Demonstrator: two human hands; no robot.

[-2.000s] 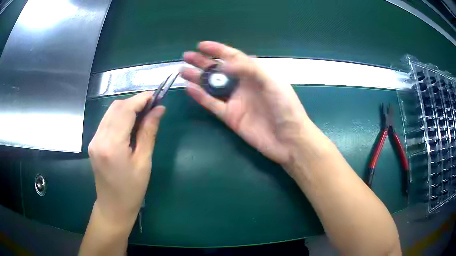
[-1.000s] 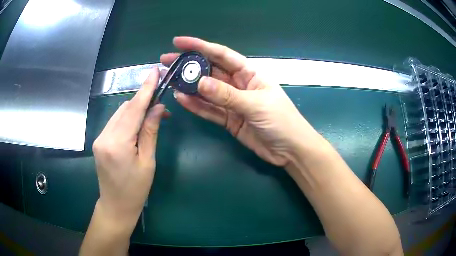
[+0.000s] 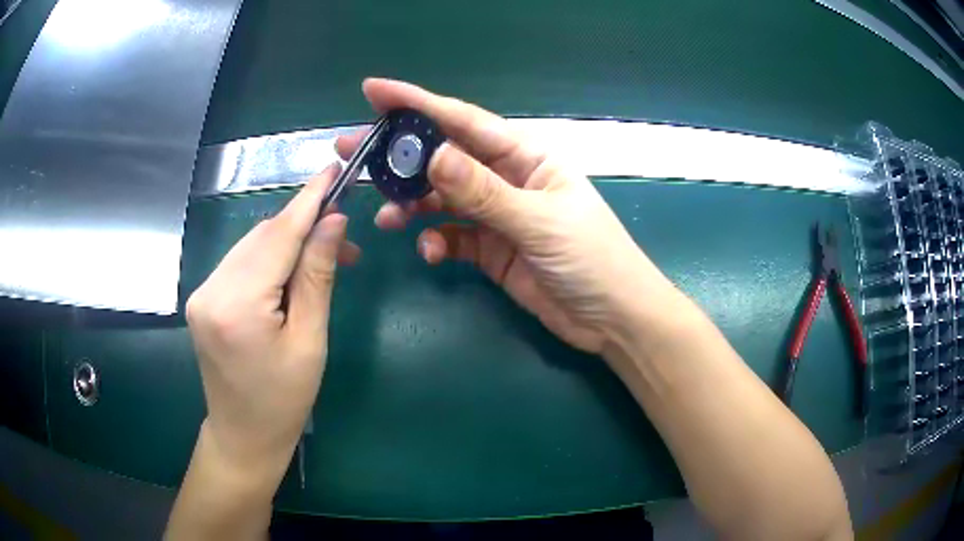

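My right hand holds a black round part upright between thumb and fingers, its pale metal centre facing me. Its lower fingers are partly curled below the part. My left hand grips dark tweezers between thumb and fingers. The tweezers' tips lie at the upper left of the black round part's face. Whether the tips pinch anything is too small to tell.
A green surface is crossed by a bright metal strip behind the hands. A large metal sheet lies left, with a small metal ring below it. Red-handled pliers and a clear blister tray are at right.
The black round part has moved left from the right palm to the fingertips and meets the tweezers. Since one second ago the right hand's lower fingers have shifted down, off the part.
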